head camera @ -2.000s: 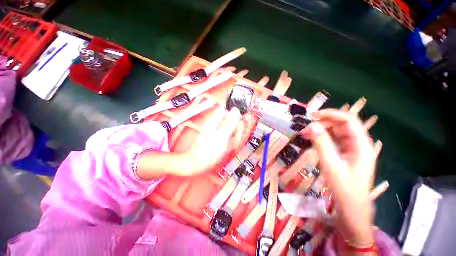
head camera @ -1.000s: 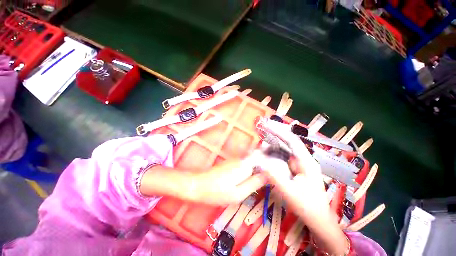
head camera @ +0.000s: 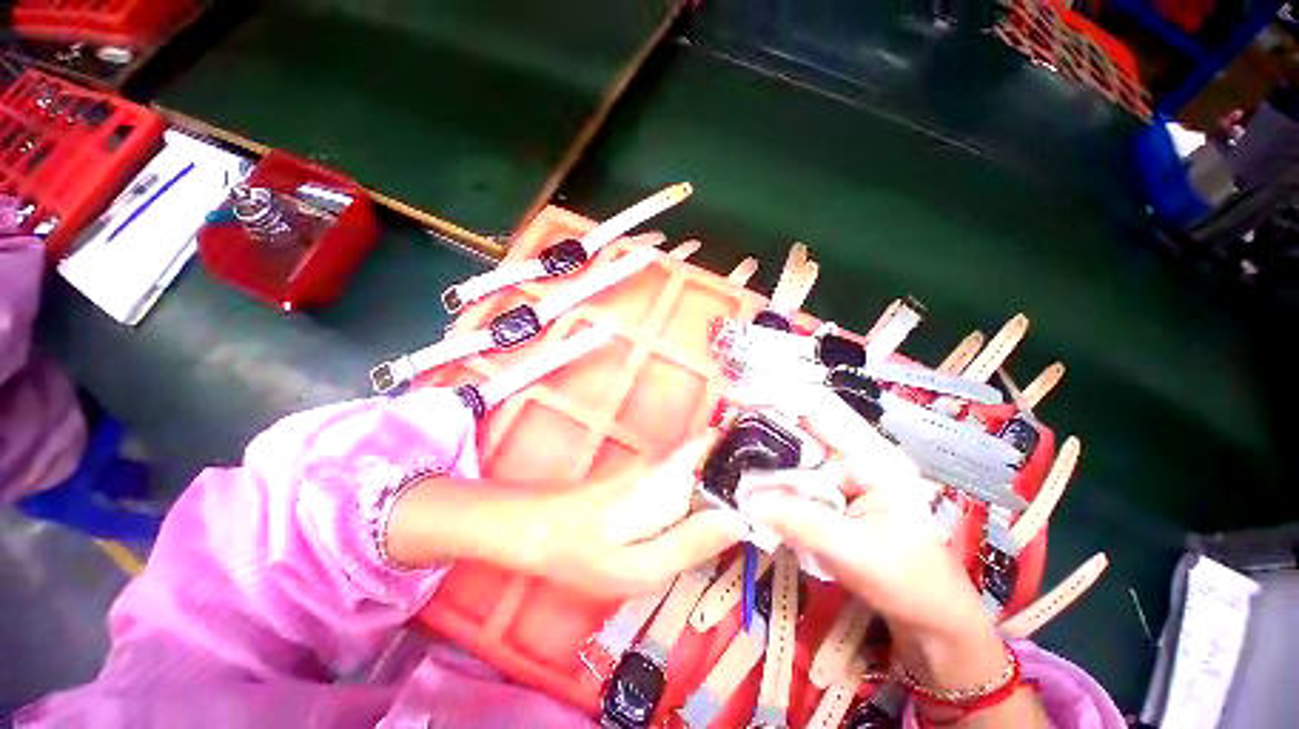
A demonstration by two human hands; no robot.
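A wristwatch with a dark rounded-square face and metal rim is held between both hands over the compartment tray. My left hand grips its left side with thumb and fingers. My right hand holds a white wiping cloth against the watch's lower right edge. A blue stick tool shows just below the hands, partly hidden by them. White-strapped watches lie across the tray's upper left. Grey-strapped watches overlap at the tray's right side.
A red box with a clear item in it stands at left, beside a white sheet with a blue pen. A red grid tray is at far left. Another person's pink sleeve shows at the left edge.
The hands were apart two seconds ago and came together over the tray. Since one second ago the watch face has turned into view, with the cloth now visible against it.
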